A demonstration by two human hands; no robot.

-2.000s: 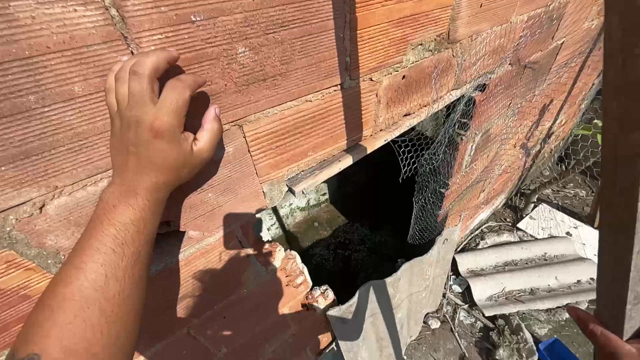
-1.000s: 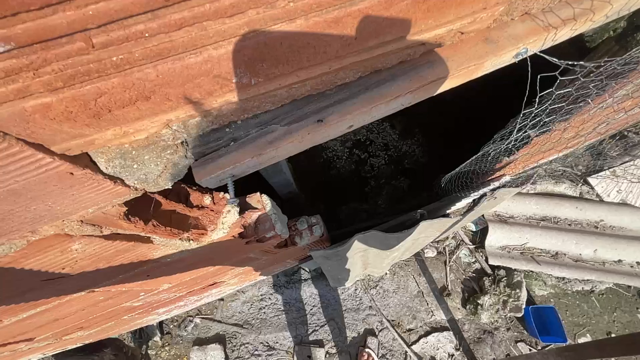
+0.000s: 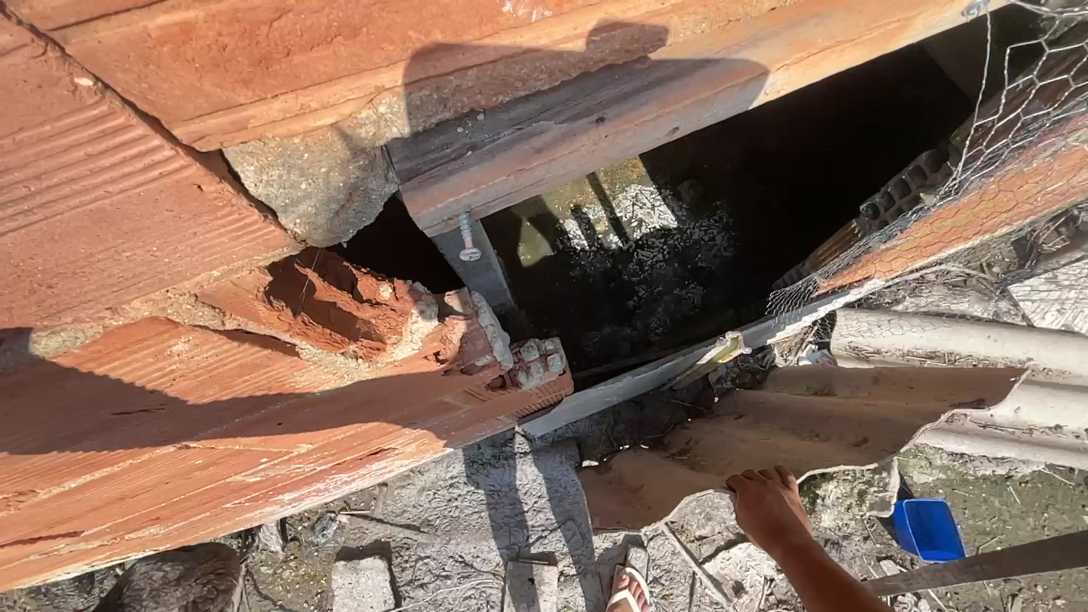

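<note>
My right hand (image 3: 769, 510) grips the lower edge of a broken corrugated sheet (image 3: 790, 425), which is tilted away from the brick wall's opening. Above it lies the dark opening (image 3: 739, 212) in the hollow-brick wall (image 3: 212, 408). Along the opening's upper edge runs a wooden board (image 3: 544, 144), with a screw (image 3: 467, 238) sticking out of its left end. Broken brick and mortar (image 3: 527, 361) form the left corner. Wire mesh (image 3: 1011, 127) hangs over the right side. My left hand is out of view.
Pale corrugated sheets (image 3: 935, 340) lie on the ground at the right. A blue container (image 3: 928, 529) stands beside a long wooden piece (image 3: 994, 563). Below the wall are a concrete block (image 3: 363, 585), rubble, and a foot in a flip-flop (image 3: 629, 591). A rock (image 3: 174, 582) sits lower left.
The broken sheet, upright against the opening's lower edge before, has swung outward, with my right hand on it. My left hand, on the wall two seconds ago, has left the view. The view has moved closer.
</note>
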